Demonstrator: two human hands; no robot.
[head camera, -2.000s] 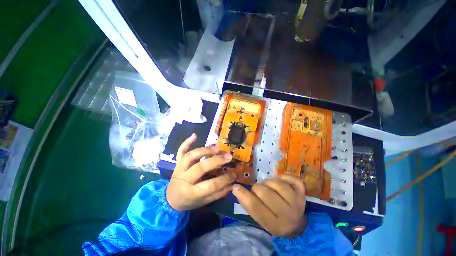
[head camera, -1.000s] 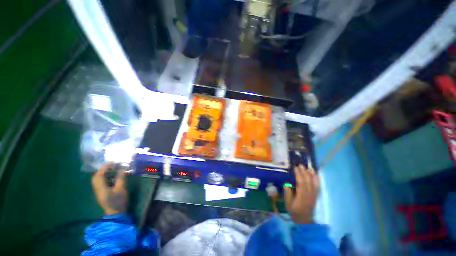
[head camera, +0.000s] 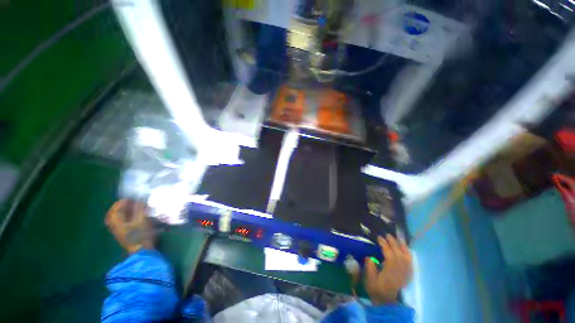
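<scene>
The orange fixtures now sit inside the machine under the dispensing head (head camera: 309, 47): the left fixture (head camera: 289, 106) and the right fixture (head camera: 333, 111), both blurred, on the base plate. My right hand (head camera: 389, 271) is at the machine's front right corner, fingers apart around the green-lit start button (head camera: 374, 260). My left hand (head camera: 131, 225) is at the left, beside the clear plastic bags (head camera: 165, 180). It is blurred, and I cannot tell if it holds anything.
The blue control panel (head camera: 290, 240) shows red digits. A white paper slip (head camera: 290, 260) lies below it. Small metal parts (head camera: 380, 202) lie at the machine's right front. The white enclosure frame (head camera: 165, 76) rises on the left. A blister tray (head camera: 107, 135) lies behind the bags.
My hands left the fixtures and moved apart, left hand to the bags, right hand to the start button. The plate with both fixtures slid back into the machine, baring its dark bed.
</scene>
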